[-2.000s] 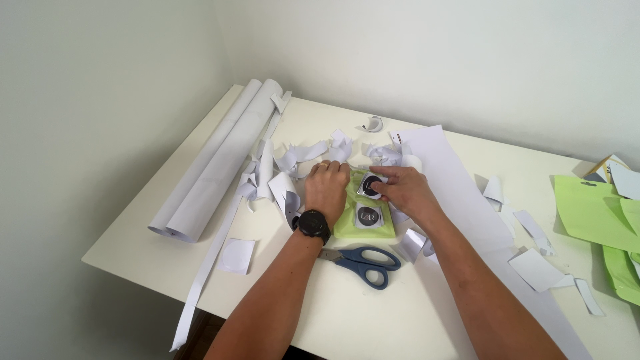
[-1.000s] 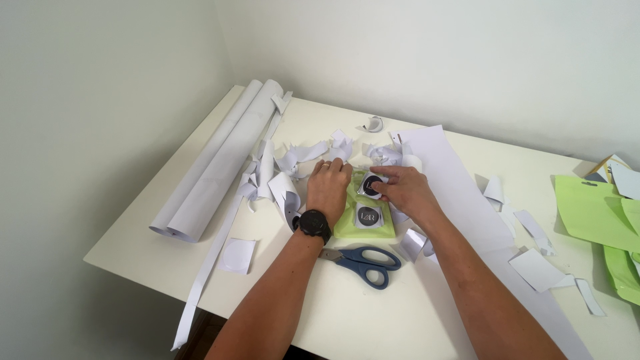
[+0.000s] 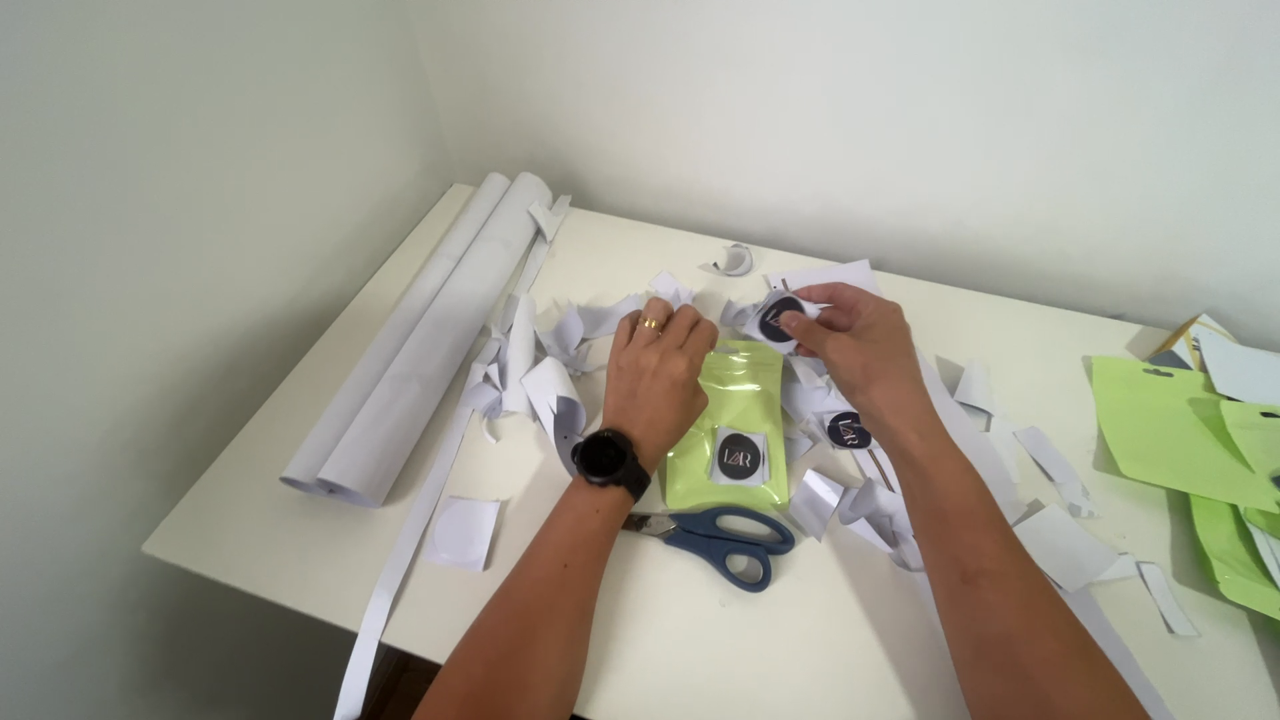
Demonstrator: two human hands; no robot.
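Between my hands lies a shiny lime-green pouch (image 3: 725, 395), flat on the white table. A square sticker with a dark round print (image 3: 740, 456) rests on its lower part. My left hand (image 3: 657, 375), wearing a ring and a black watch, rests with curled fingers at the pouch's upper left edge; its fingertips are hidden. My right hand (image 3: 850, 335) pinches a second such sticker (image 3: 781, 320) between thumb and fingers, just above and right of the pouch. Another round-printed sticker (image 3: 849, 430) lies under my right wrist. Blue-handled scissors (image 3: 730, 540) lie below the pouch, blades pointing left.
Two long white paper rolls (image 3: 430, 340) lie at the left of the table (image 3: 240, 520). Curled paper scraps (image 3: 553, 395) surround the pouch. A square paper piece (image 3: 466, 533) is at the lower left. More green pouches (image 3: 1180, 420) are piled at the right, near cut paper pieces (image 3: 1066, 546).
My right hand has lifted away from the pouch, up and to the right, with the sticker that was over the pouch's upper part. The sticker under my right wrist now shows.
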